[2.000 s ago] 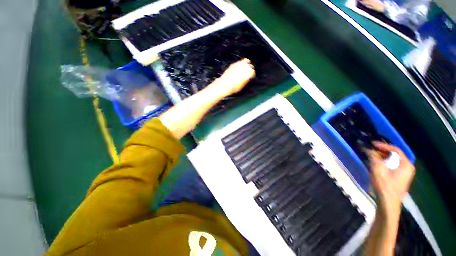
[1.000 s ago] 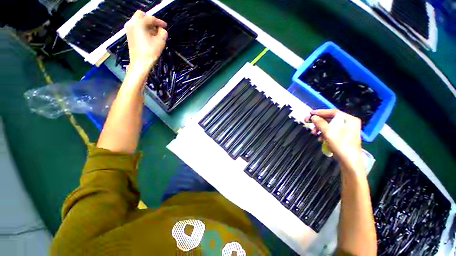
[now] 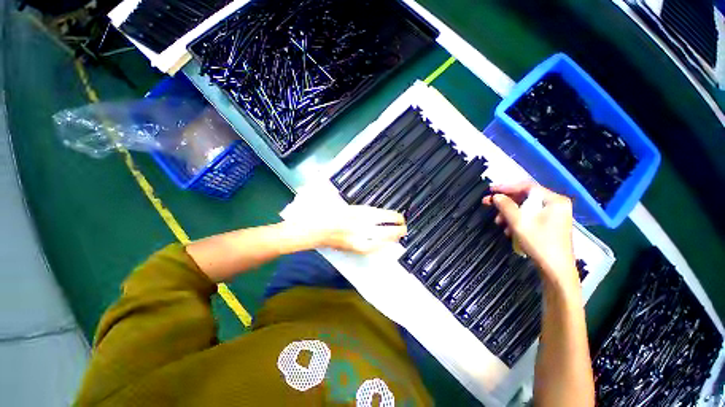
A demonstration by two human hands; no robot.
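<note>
Long black parts (image 3: 469,274) lie side by side in a slanting block on a white backing sheet (image 3: 433,334). My left hand (image 3: 362,228) is at the near edge of the block, fingertips at the ends of the parts; whether it holds a slim part is not clear. My right hand (image 3: 540,222) is over the far edge of the block, thumb and forefinger pinched on a small black fitting (image 3: 489,196), mostly hidden by the fingers. The blue parts bin (image 3: 513,127), beyond the sheet, holds a heap of small black fittings (image 3: 576,139).
A black tray (image 3: 350,94) of jumbled slim black parts is beyond the sheet at left. A filled sheet (image 3: 163,57) lies past it. A blue basket (image 3: 226,171) with a clear plastic bag (image 3: 95,131) is below bench level. Another heap of slim parts (image 3: 660,342) is at right.
My left hand has moved from the black tray to the near edge of the block. My right hand has come from the blue bin to the far edge and stays pinched there.
</note>
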